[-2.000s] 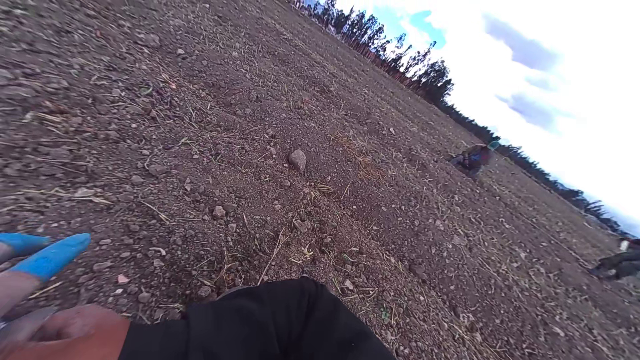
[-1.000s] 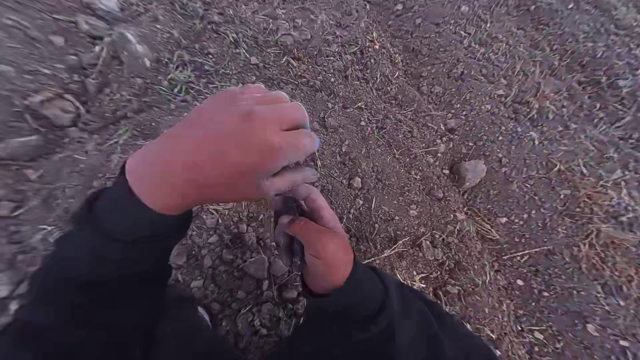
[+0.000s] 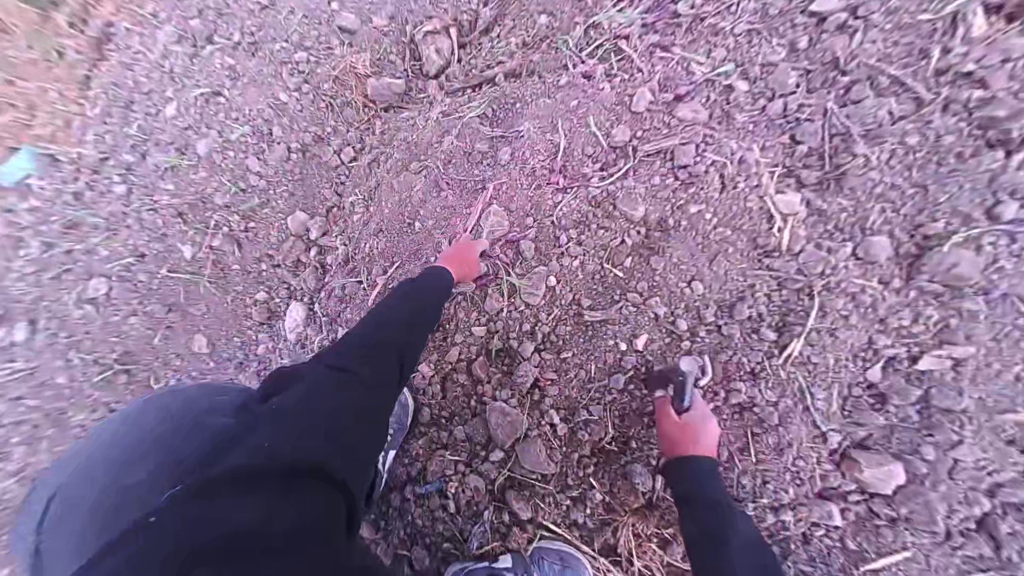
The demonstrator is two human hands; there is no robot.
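My left hand (image 3: 462, 259) reaches down to the soil at the middle of the view, its fingers at a small green plant (image 3: 506, 276) beside a pale stone (image 3: 494, 222). Whether the fingers grip the plant cannot be made out. Lower right, my right hand (image 3: 688, 428) is closed around a small dark and metallic tool (image 3: 686, 382) with a curved metal end; its exact kind is unclear. The tool is held just over the stony ground, apart from my left hand.
Loose stones, such as a larger one (image 3: 874, 470) at the right, and dry stalks (image 3: 800, 332) lie over the soil. My shoes (image 3: 560, 558) stand at the bottom. A pale turquoise object (image 3: 18, 166) lies at the far left edge.
My hands were close together one second ago and are now wide apart, the left at the ground and the right off to the right. The view has swung down from the field and horizon.
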